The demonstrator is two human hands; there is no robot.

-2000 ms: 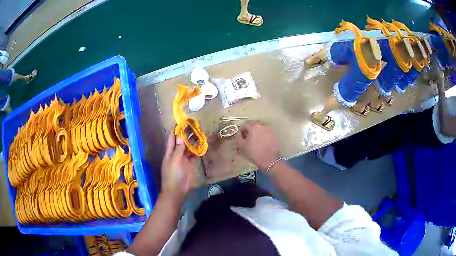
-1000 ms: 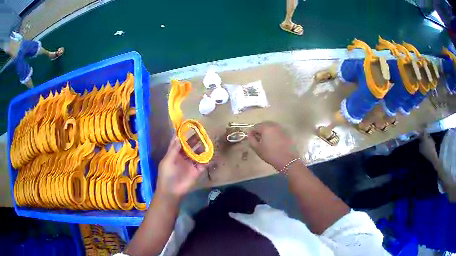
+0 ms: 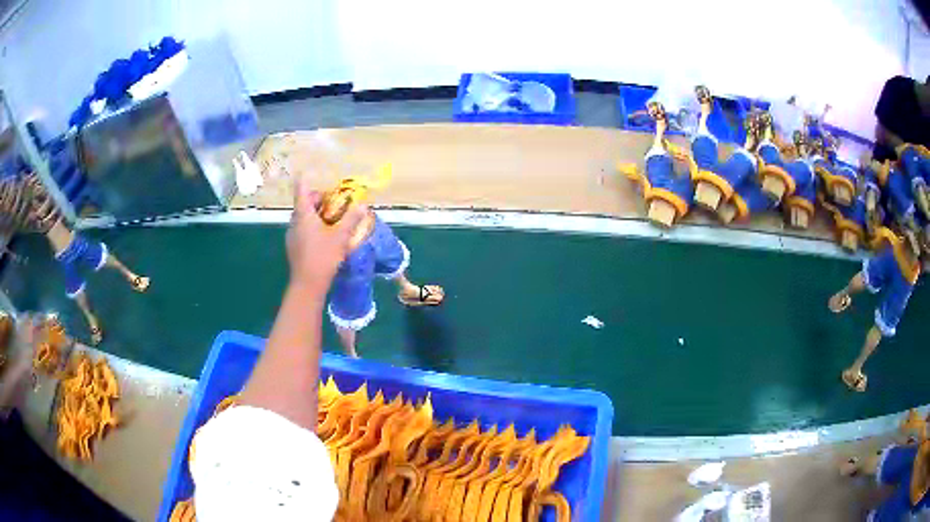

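Observation:
My left hand [image 3: 326, 240] reaches over the crate and the green belt. It is closed around the waist end of a figure lower body [image 3: 357, 285], where an orange sash [image 3: 352, 196] shows at the fingers. The blue shorts hang below the hand, with one sandaled foot out to the right. Whether the sash is seated on the waist is hidden by my fingers. My right hand is not in view. The blue crate [image 3: 489, 385] of orange sashes [image 3: 459, 459] is nearest in front of me, partly under my forearm.
The green conveyor belt [image 3: 530, 326] carries figures at left [image 3: 80, 260] and right [image 3: 892, 291]. Many figures with sashes [image 3: 714, 173] stand along the far ledge [image 3: 489, 168]. Loose sashes [image 3: 87, 408] lie at lower left. White objects [image 3: 704, 474] and a packet [image 3: 752, 502] lie at lower right.
The view has swung left. My left hand has moved from the bench out over the belt and now holds a figure's waist end with a sash. My right hand has left the view.

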